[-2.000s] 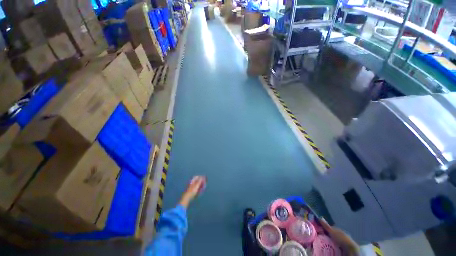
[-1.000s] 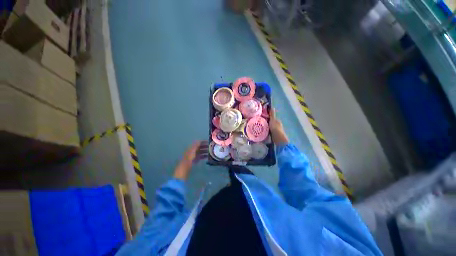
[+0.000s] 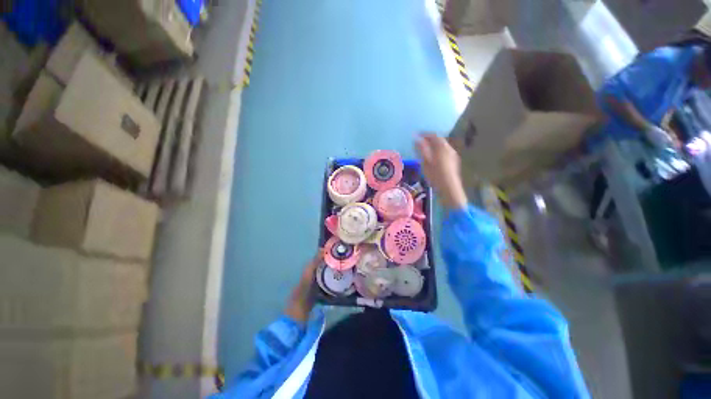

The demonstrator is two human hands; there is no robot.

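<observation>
A dark parts tray with a blue rim [image 3: 433, 292] is held upright at the wearer's waist. It is filled with round parts: a pink slotted grille cover [image 3: 405, 241], a pink disc with a dark centre [image 3: 383, 170], a cream ring-shaped disc [image 3: 347, 185] and several white or grey ones. My left hand [image 3: 304, 290] holds the tray's lower left side; its fingers are partly hidden. My right hand [image 3: 442, 165] is off the tray, beyond its upper right corner, blurred, with nothing seen in it.
A large open cardboard carton [image 3: 522, 117] stands to the right, beside a person in a blue sleeve [image 3: 651, 93]. Cartons [image 3: 93, 226] and a wooden pallet [image 3: 175, 132] line the left. Yellow-black tape [image 3: 511, 234] edges the blue-green aisle [image 3: 335, 78].
My right hand has left the tray's right side and moved forward. My left hand has come onto the tray's left side. The open carton and the person have come into view on the right.
</observation>
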